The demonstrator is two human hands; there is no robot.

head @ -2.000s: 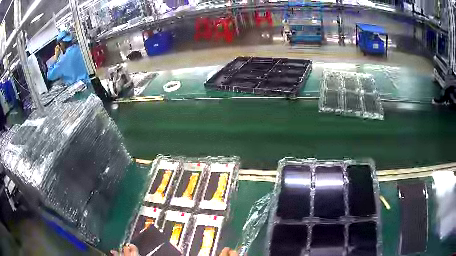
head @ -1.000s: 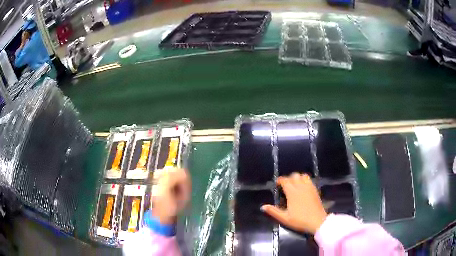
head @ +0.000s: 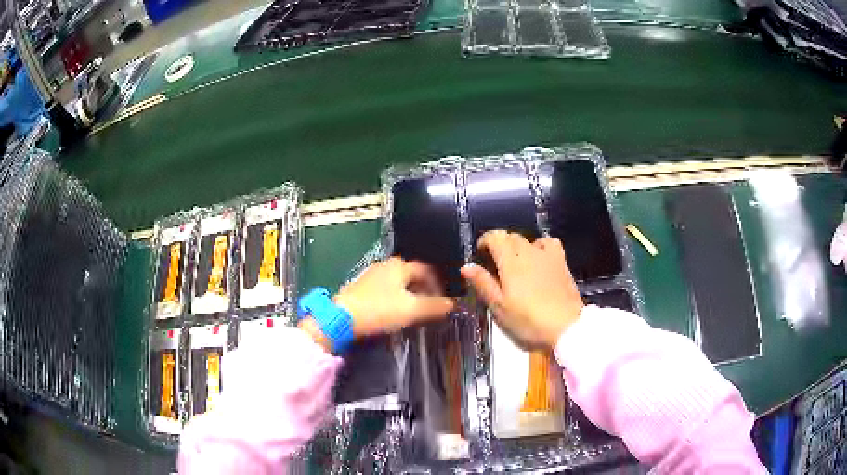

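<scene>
The middle clear tray (head: 615,181) holds several display modules. The upper three show glossy black fronts. In the lower row, the middle module (head: 527,380) shows its white back and an orange flex cable; the left one (head: 444,399) shows a dark surface with a flex cable, blurred. My left hand (head: 395,297), with a blue wristband, is over the tray's left-middle, fingers curled, blurred. My right hand (head: 529,288) is beside it, fingers bent above the white-backed module. Whether either grips anything is hidden. A black sheet (head: 371,373) lies under my left wrist.
The left tray (head: 294,241) holds modules with black sheets and orange cables, partly behind my sleeve. Stacked trays (head: 56,297) stand far left. A dark sticker sheet (head: 720,269), pale film (head: 789,250) and tan strip (head: 642,239) lie right. Another clear tray (head: 534,28) lies beyond the conveyor.
The view has tilted down. My left hand has moved from the left tray to the middle tray, close to my right hand. Two lower-row modules there now show their backs with flex cables.
</scene>
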